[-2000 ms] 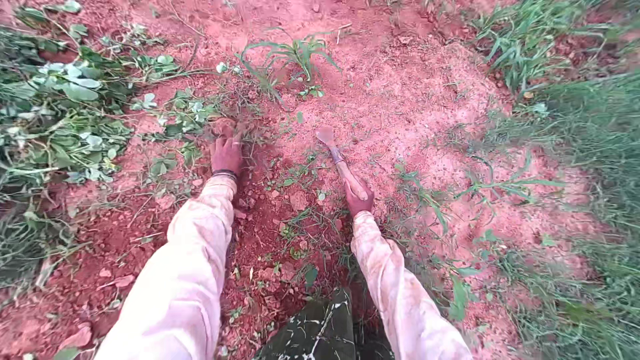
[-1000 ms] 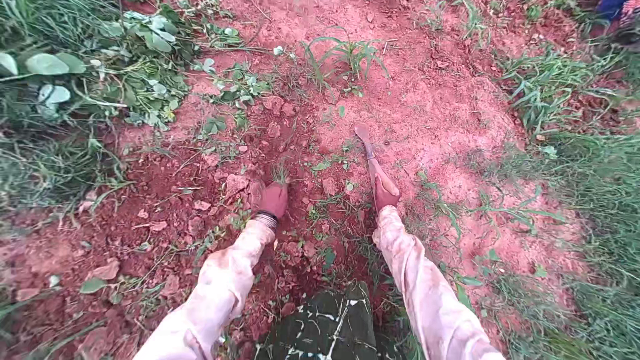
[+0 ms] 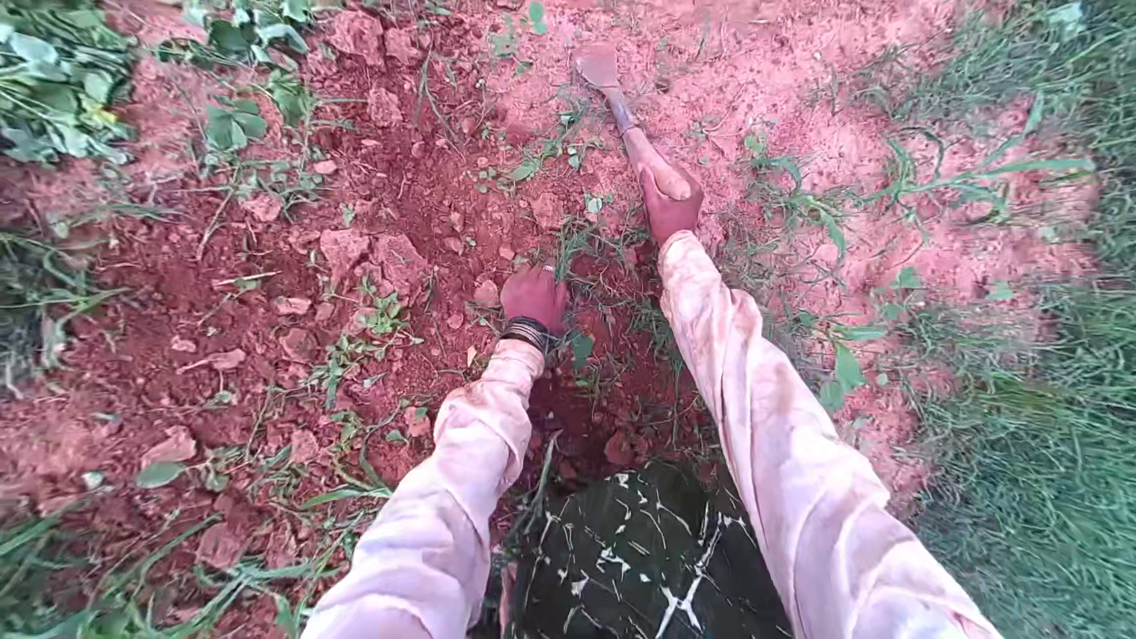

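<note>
My right hand is closed around the wooden handle of a small hand hoe or weeding spud. The tool's flat metal blade points away from me and lies on or just over the pale red soil. My left hand, with dark bangles at the wrist and a ring, is low at the ground, beside a tuft of thin grass weeds. Its fingers point down and are partly hidden, so a grip on the grass cannot be made out. Small weeds grow between the two hands.
Loose red soil with clods spreads to the left. A heap of leafy green plants lies at the upper left. Dense grass borders the right side. Dark patterned cloth covers my leg at the bottom.
My left hand has come nearer to my right hand; a second ago it held a small tuft of grass farther left. The right hand keeps the tool. The view has shifted.
</note>
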